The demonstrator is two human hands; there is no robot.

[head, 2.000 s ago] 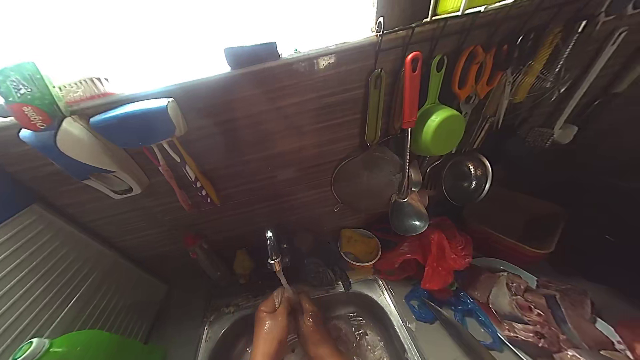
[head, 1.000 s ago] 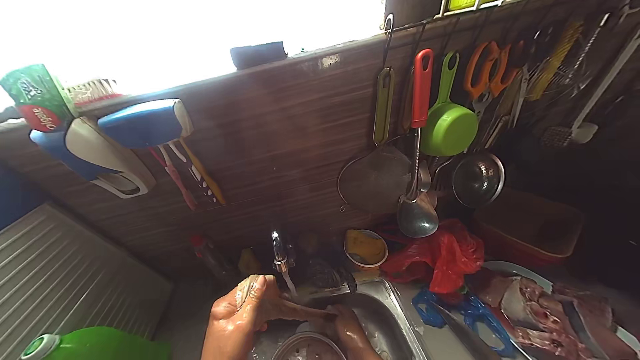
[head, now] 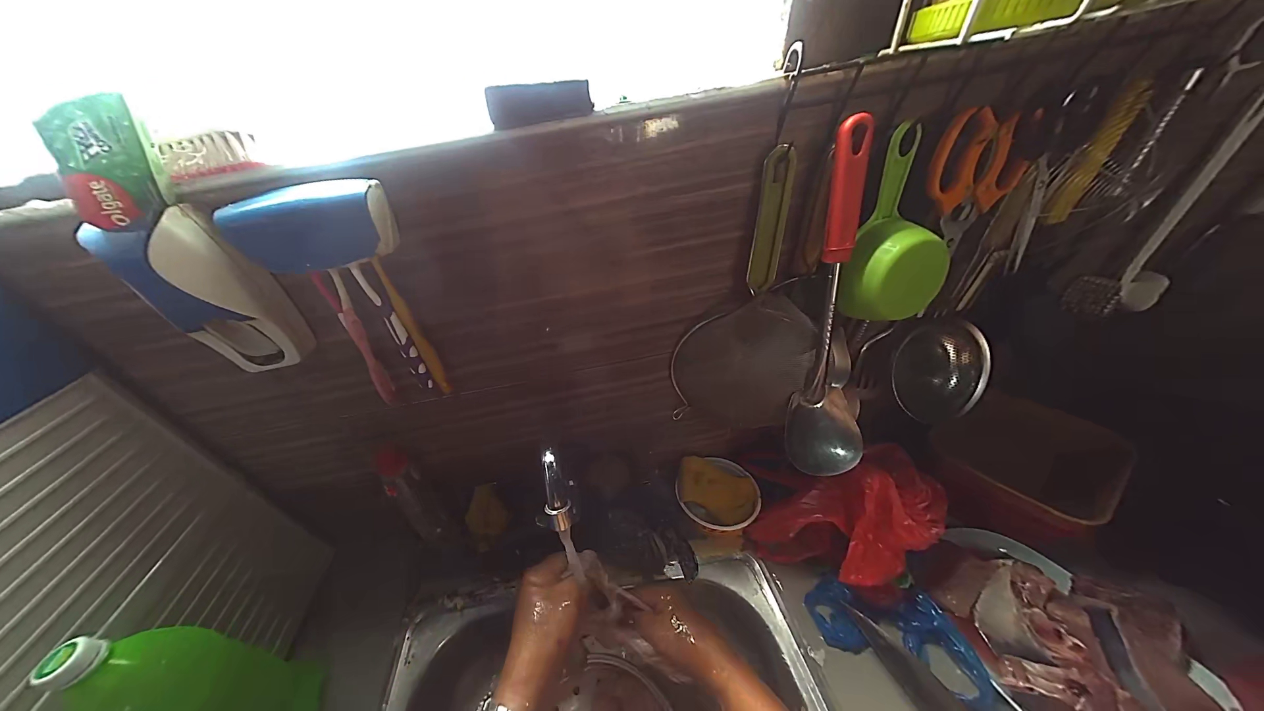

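Observation:
Water runs from the chrome faucet point(head: 556, 494) onto a pale, wet, floppy piece, perhaps raw meat or skin point(head: 610, 614), just below the spout. My left hand point(head: 553, 592) holds it from the left, and my right hand point(head: 670, 622) has hold of its other side. Both hands are wet and lie over the stainless steel sink point(head: 780, 612). Beneath them a round metal bowl or strainer point(head: 632, 673) stands in the basin, partly covered by my forearms. Cut raw meat or fish point(head: 1052, 632) lies on a plate at the right.
Right of the sink are a knife point(head: 904, 657), a blue plastic bag point(head: 839, 612) and a red plastic bag point(head: 869, 513). A cup with a yellow sponge point(head: 719, 494) sits behind the basin. Ladles and a strainer point(head: 746, 360) hang above. A green bottle point(head: 178, 671) stands at lower left.
One second ago the piece was stretched between my hands above the round vessel, with my left hand raised. Now it is bunched under the faucet stream and my hands are closer together.

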